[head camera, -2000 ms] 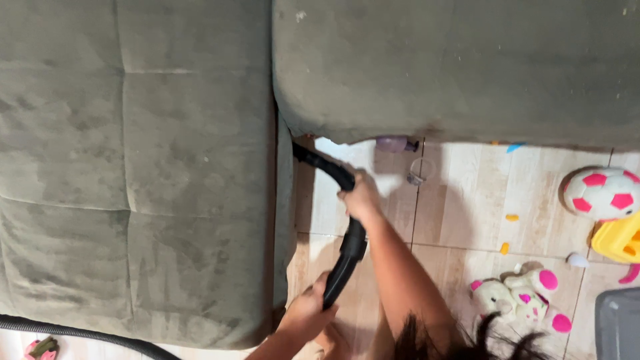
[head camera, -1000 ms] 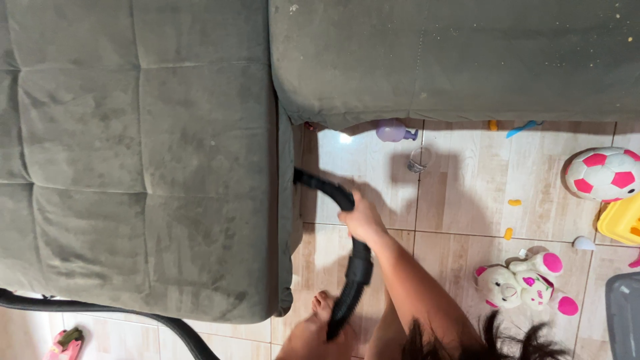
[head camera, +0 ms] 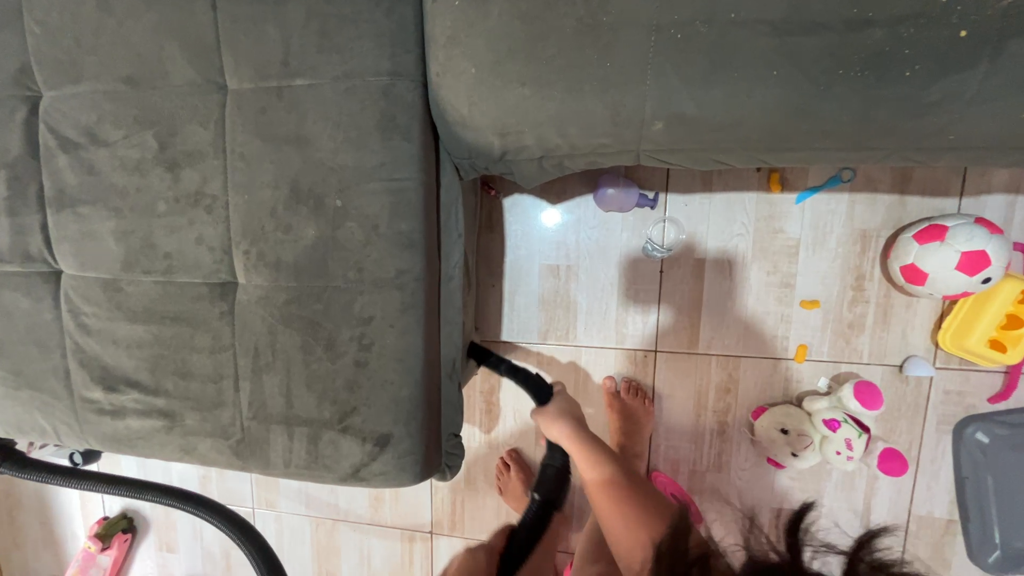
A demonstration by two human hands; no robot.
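Observation:
My right hand [head camera: 560, 416] is closed around the upper part of a black vacuum cleaner tube [head camera: 512, 372]. The tube's far end goes under the side of the grey upholstered sofa section [head camera: 336, 280], so its nozzle is hidden. Lower down, at the bottom edge of the view, my left hand [head camera: 476, 560] is by the tube's dark handle part [head camera: 548, 480]; its fingers are mostly out of sight. A ribbed black hose [head camera: 160, 490] curves along the floor at the lower left.
A second grey sofa section [head camera: 720, 80] spans the top. On the tiles lie a purple toy [head camera: 618, 194], a clear round object [head camera: 664, 236], a blue toy knife [head camera: 824, 186], a ball [head camera: 948, 256], a yellow tray [head camera: 980, 324], a teddy bear [head camera: 840, 436] and a grey bin [head camera: 992, 488].
Both hands and the tube have moved down in the view, along the sofa section's side, away from the corner between the two sections. Both bare feet now show more fully.

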